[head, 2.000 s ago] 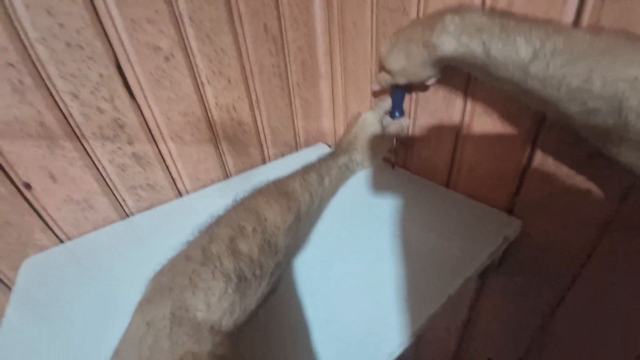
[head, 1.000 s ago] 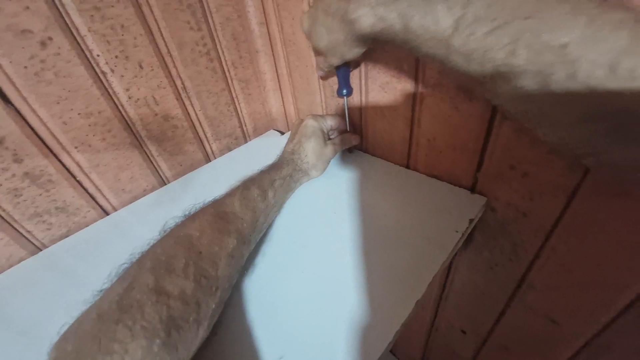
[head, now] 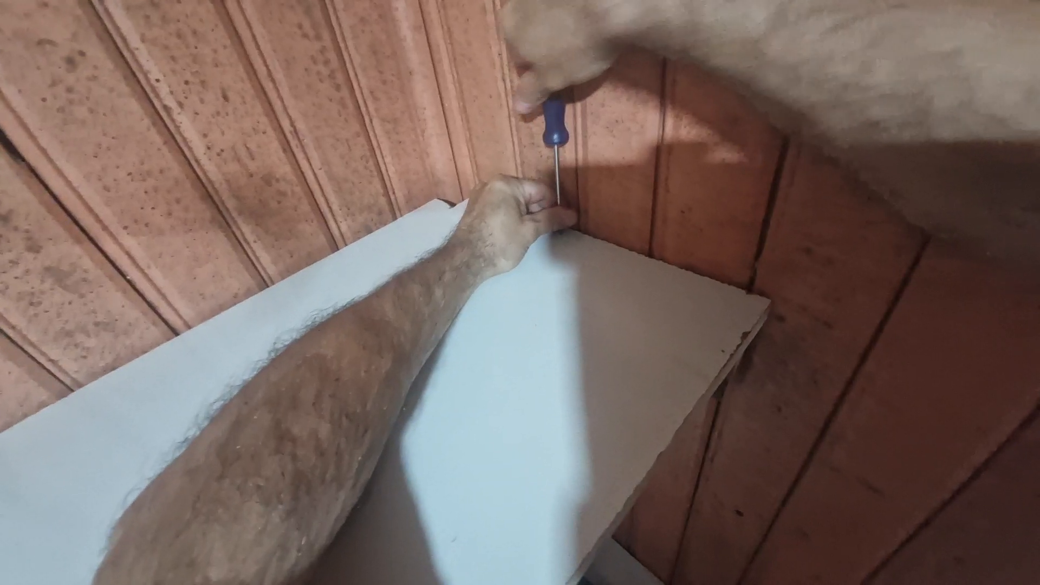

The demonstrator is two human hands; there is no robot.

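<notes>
A screwdriver (head: pixel 555 126) with a blue handle and thin metal shaft points down at the corner where two plank walls meet. My right hand (head: pixel 556 53) grips the top of its handle from above. Low on the shaft, my left hand (head: pixel 520 213) has its thumb and fingers close around the tip, resting at the back of a white board shelf (head: pixel 496 390). The tip, and whatever it touches, is hidden by my left fingers.
Reddish wooden plank walls (head: pixel 276 122) border the shelf at the left and the right (head: pixel 829 366). The shelf's right edge is rough and chipped. Under it, at the bottom, part of a pale grey surface (head: pixel 621 565) shows. My forearms cross the view.
My right hand has risen off my left fingers since two seconds ago, so more of the screwdriver's shaft shows. My left hand stays at the corner. The view has shifted closer.
</notes>
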